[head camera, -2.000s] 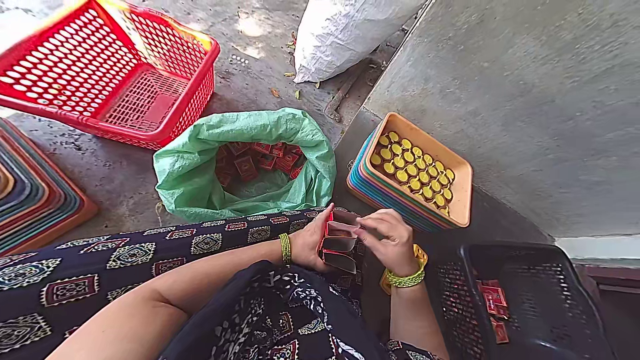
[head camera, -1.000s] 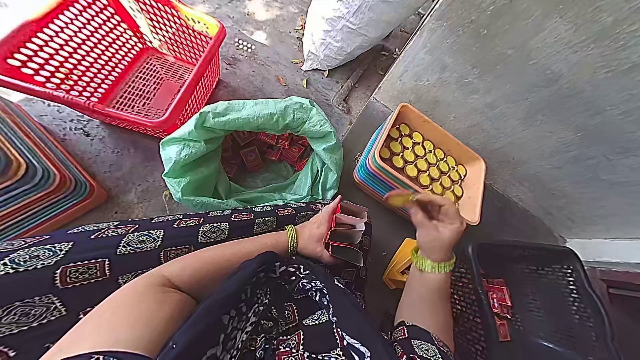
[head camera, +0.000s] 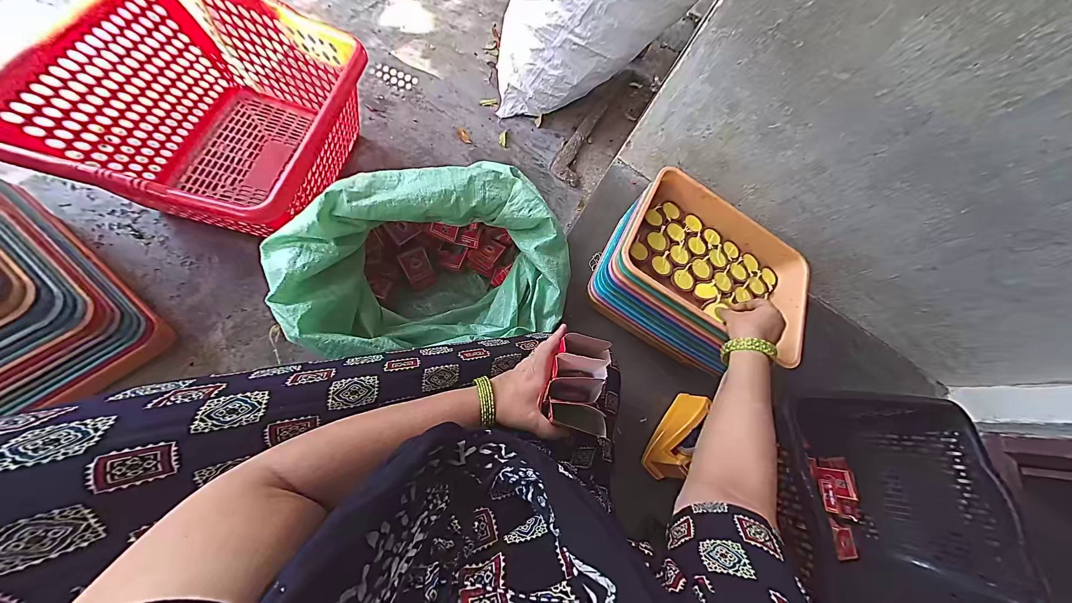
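My left hand is closed around several small red cardboard boxes held side by side over my lap, their end flaps standing up. My right hand reaches into the orange plastic tray at its near right corner, fingers at the yellow-topped round pieces that lie there in rows. Whether its fingers grip a piece cannot be told. Beneath the orange tray is a stack of blue and other coloured trays. More red boxes lie inside the open green woven sack beyond my left hand.
A red perforated basket stands at the upper left, above stacked trays. A white sack rests near the grey wall. At the right are a yellow object and a black basket holding a few red boxes.
My right hand has moved from beside the red boxes, where it was two seconds ago, out to the orange tray. My left hand still holds the boxes.
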